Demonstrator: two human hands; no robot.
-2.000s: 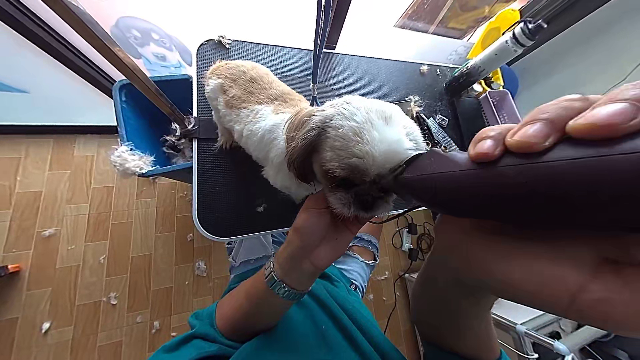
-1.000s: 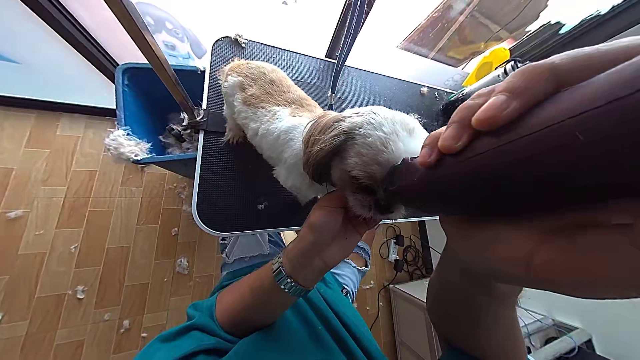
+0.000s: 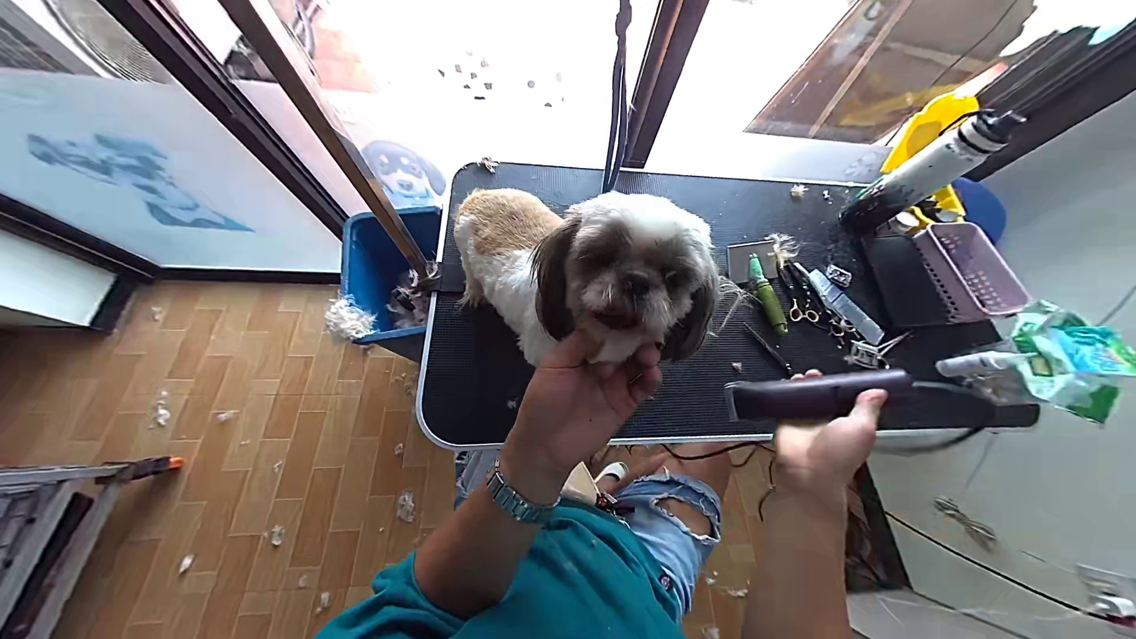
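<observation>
A small long-eared dog (image 3: 635, 266), with a white, grey and tan coat, is on the black ribbed grooming table (image 3: 470, 390), its face turned toward me. My left hand (image 3: 581, 399), with a metal watch at the wrist, cups the dog's chin from below, fingers and thumb around its jaw. My right hand (image 3: 830, 444) grips dark corded hair clippers (image 3: 821, 397) over the table's near edge, to the right of the dog and apart from it. The clippers' blade end points left, toward the dog.
Scissors (image 3: 803, 311), a green tool (image 3: 766, 293) and a comb (image 3: 843, 306) lie right of the dog. Beyond are a pink basket (image 3: 976, 266), a white-and-black cylinder (image 3: 932, 173) and a green packet (image 3: 1074, 355). A blue bin (image 3: 355, 257) with hair stands left; a dark strap (image 3: 617, 98) hangs behind the dog.
The clippers in my right hand have moved away from the dog's muzzle to its right side. The dog's face has turned up toward me, my left hand still at its chin.
</observation>
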